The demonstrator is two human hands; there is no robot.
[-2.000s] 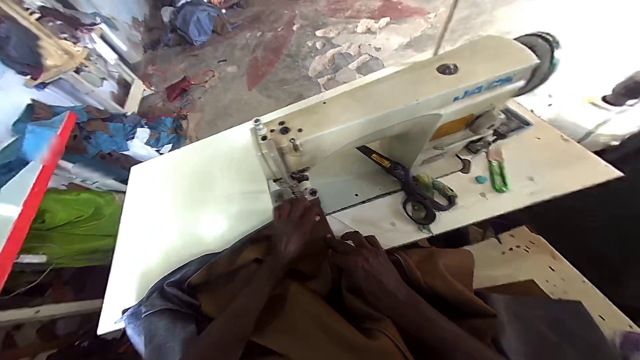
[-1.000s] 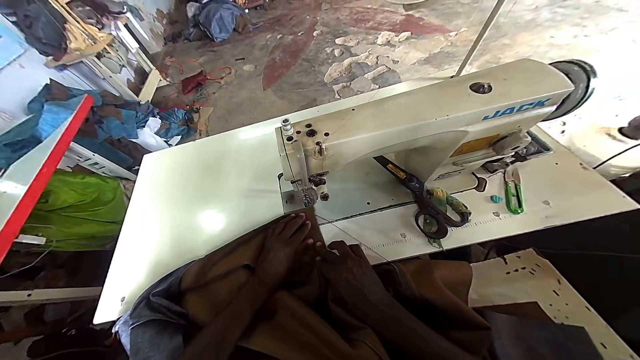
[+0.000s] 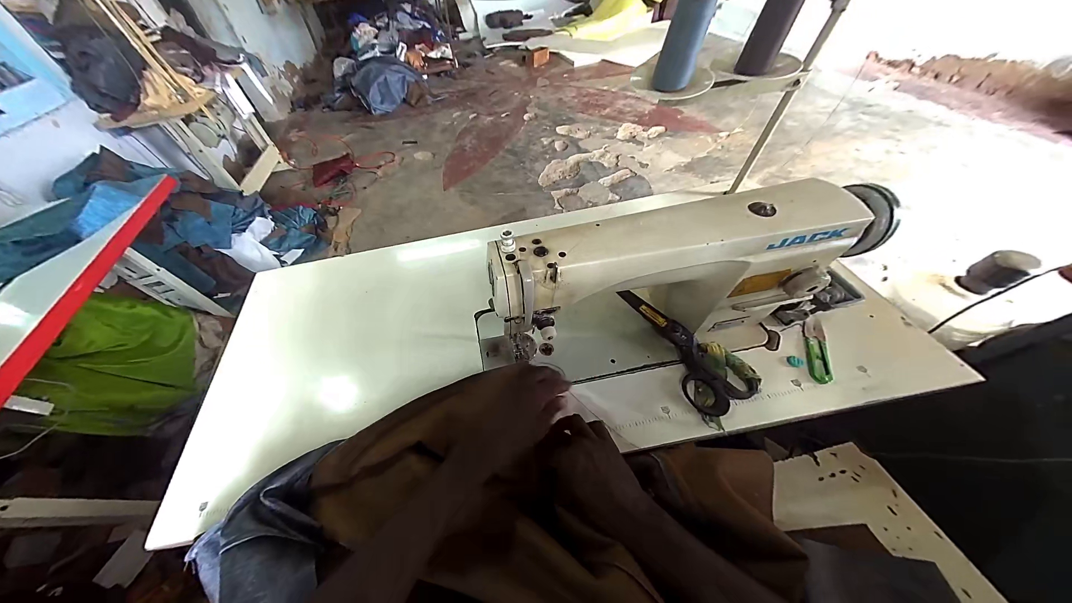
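Note:
A Jack industrial sewing machine (image 3: 670, 243) stands on a white table. Brown cloth (image 3: 402, 452) lies over the table's front edge, its top end close in front of the needle area. My left hand (image 3: 532, 398) is on the cloth just before the presser foot, fingers bent. Close beside it on the right, my right hand (image 3: 582, 452) has its fingers curled at the cloth's edge; what lies between them is partly hidden by shadow. Fine thread runs near both hands. Black-handled scissors (image 3: 691, 360) with cloth wrapped on one handle lie under the machine arm. Green thread snips (image 3: 817, 352) lie farther right.
The white tabletop (image 3: 335, 352) extends left of the machine. A red-edged board (image 3: 92, 276) juts in at the left, above green cloth (image 3: 109, 360). Thread cones (image 3: 685, 46) stand behind on a metal stand. A pale lower board (image 3: 871, 486) is at the right front.
My left hand, flat on the cloth a second ago, is now bent and closer to my right hand. The view has tilted up, showing more floor and the thread cones.

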